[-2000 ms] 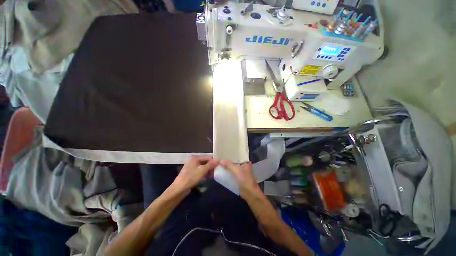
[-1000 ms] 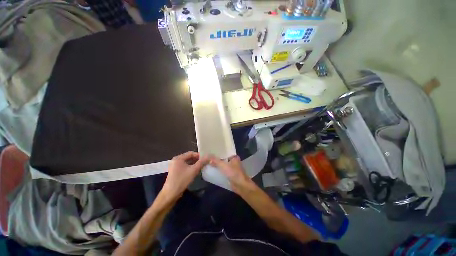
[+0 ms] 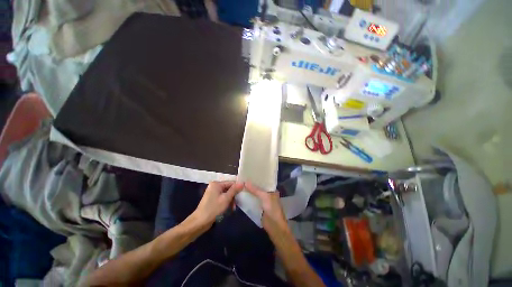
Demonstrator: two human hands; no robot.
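A pale band (image 3: 260,140) runs from under the brightly lit needle area of the white sewing machine (image 3: 303,61) down towards my lap. The dark brown fabric panel (image 3: 163,95) lies to its left, with a white strip along its lower edge. My left hand (image 3: 218,200) pinches the band's lower left corner, where it meets the panel. My right hand (image 3: 266,204) holds the band's lower end close beside it. A white tape (image 3: 300,196) curls in a loop right of my right hand. The fingertips partly hide the corner.
Red-handled scissors (image 3: 319,138) and blue snips (image 3: 356,150) lie on the white table (image 3: 297,147) right of the band. A side basket at lower right holds spools and an orange packet (image 3: 358,240). Beige-grey cloth (image 3: 45,190) is heaped at left, by a pink basket (image 3: 25,120).
The camera view has shifted and tilted, so the machine and table sit further right. Both hands still hold the band's lower end, with the fingers slightly rearranged. The band remains under the needle area.
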